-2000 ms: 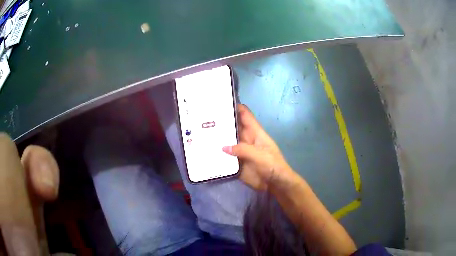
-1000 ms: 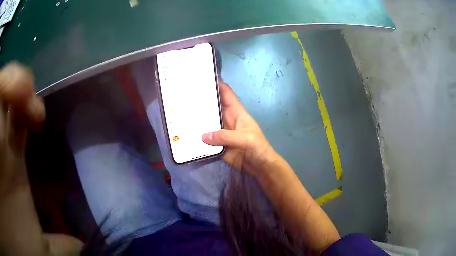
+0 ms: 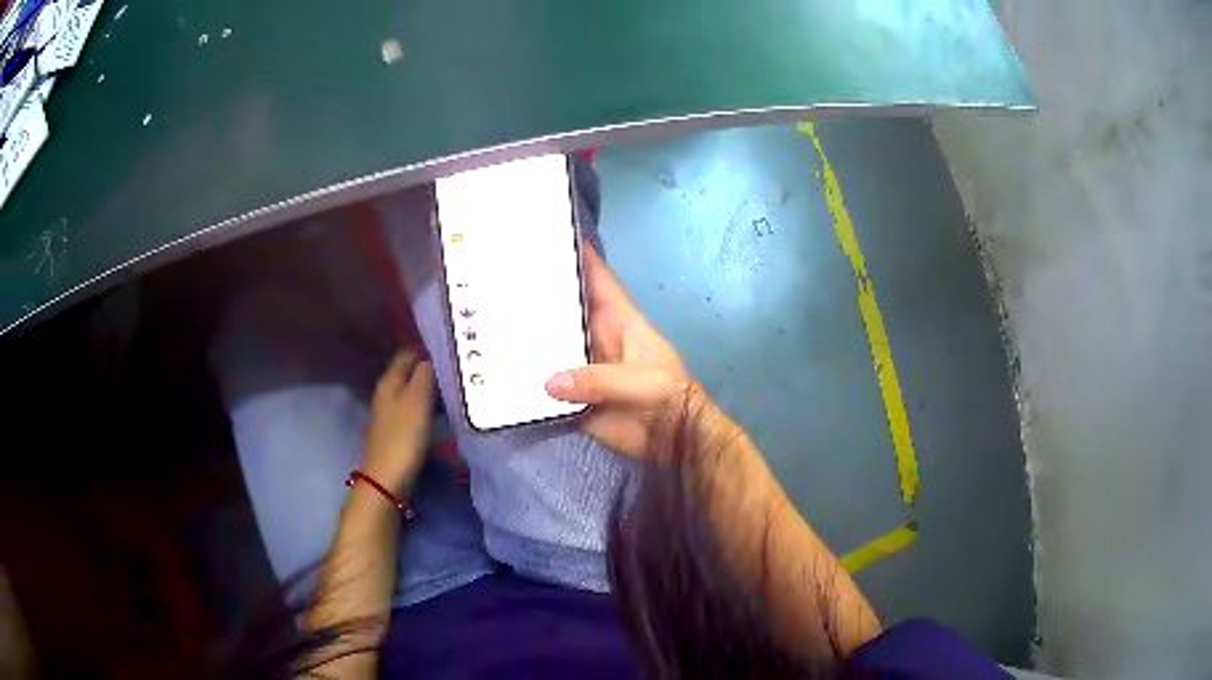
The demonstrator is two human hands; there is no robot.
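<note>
A smartphone (image 3: 512,292) with a nearly all white screen and a few small icons at its left side is held upright over my lap, near the bench's front edge. My right hand (image 3: 631,359) holds it from the right, with the thumb on the lower right of the screen. My left hand (image 3: 403,399), with a red bracelet on the wrist, is over my thigh left of the phone. It is blurred and partly in shadow, and I cannot tell whether its fingers are closed.
The green bench top (image 3: 558,67) crosses the upper view. White and blue printed flat pieces (image 3: 27,100) lie at its far left, and small pale specks lie on it. Yellow tape (image 3: 871,319) runs along the grey floor at the right.
My left hand has moved from the left edge of the view, close to the camera, down to my thigh beside the phone. My right hand still holds the phone.
</note>
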